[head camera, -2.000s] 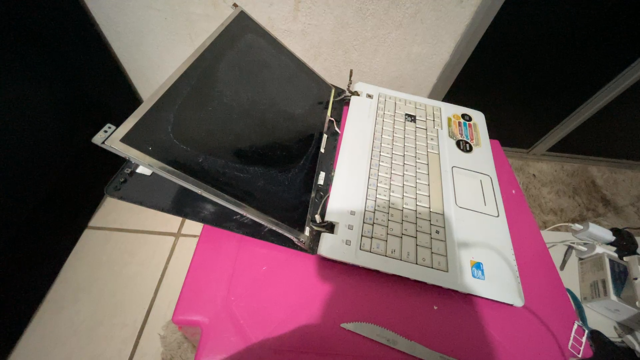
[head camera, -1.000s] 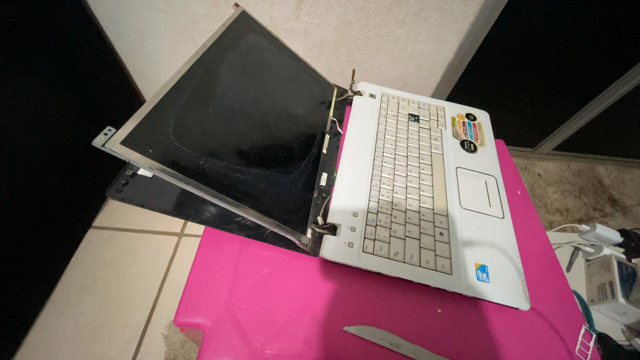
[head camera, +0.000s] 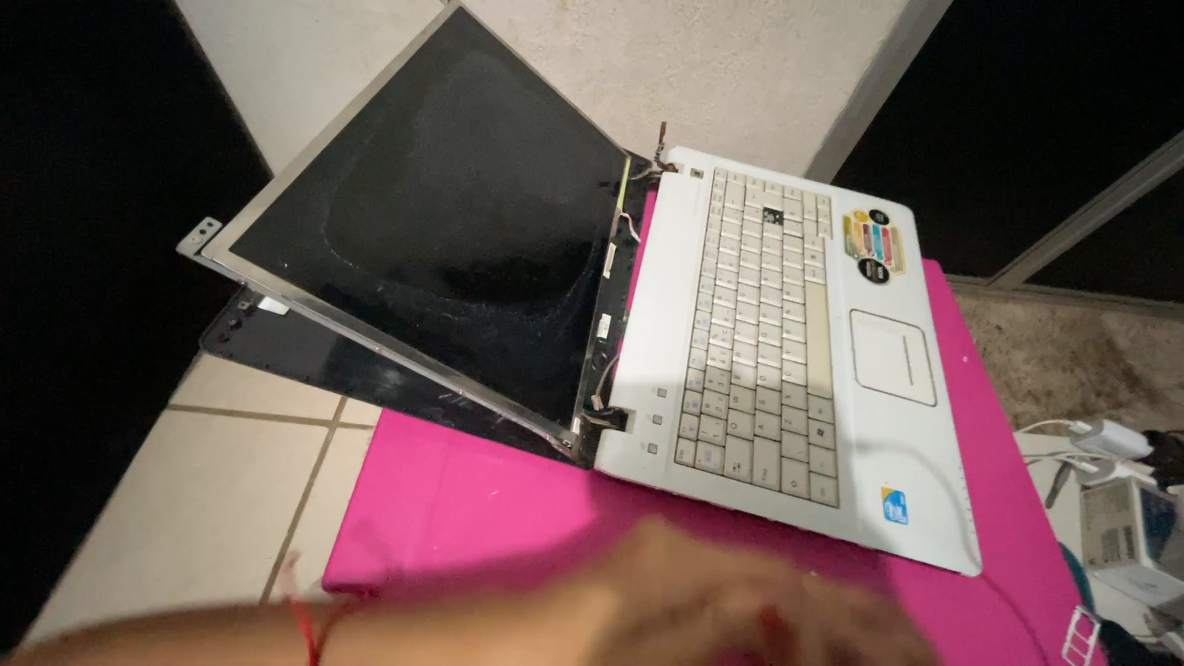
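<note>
My left hand (head camera: 758, 601), blurred by motion, reaches in from the lower left over the pink surface (head camera: 462, 499); a red cord is at its wrist. Its fingers are unclear, and whether it holds anything cannot be told. Beyond it lies a white laptop base (head camera: 906, 444) with a keyboard (head camera: 763, 342); one key position is dark. The laptop's display panel (head camera: 462, 203) leans at an angle, partly separated from its black back cover (head camera: 342, 361). Thin cables (head camera: 606, 384) show near the hinge. My right hand is not in view.
At the right, white adapters with cables (head camera: 1110, 444) and a small box (head camera: 1128, 536) sit beside the pink surface. A light wall (head camera: 703, 74) stands behind the laptop. Floor tiles (head camera: 231, 472) show at the left.
My left hand has come into view at the bottom. The serrated knife blade seen there on the pink surface in the earlier frames no longer shows.
</note>
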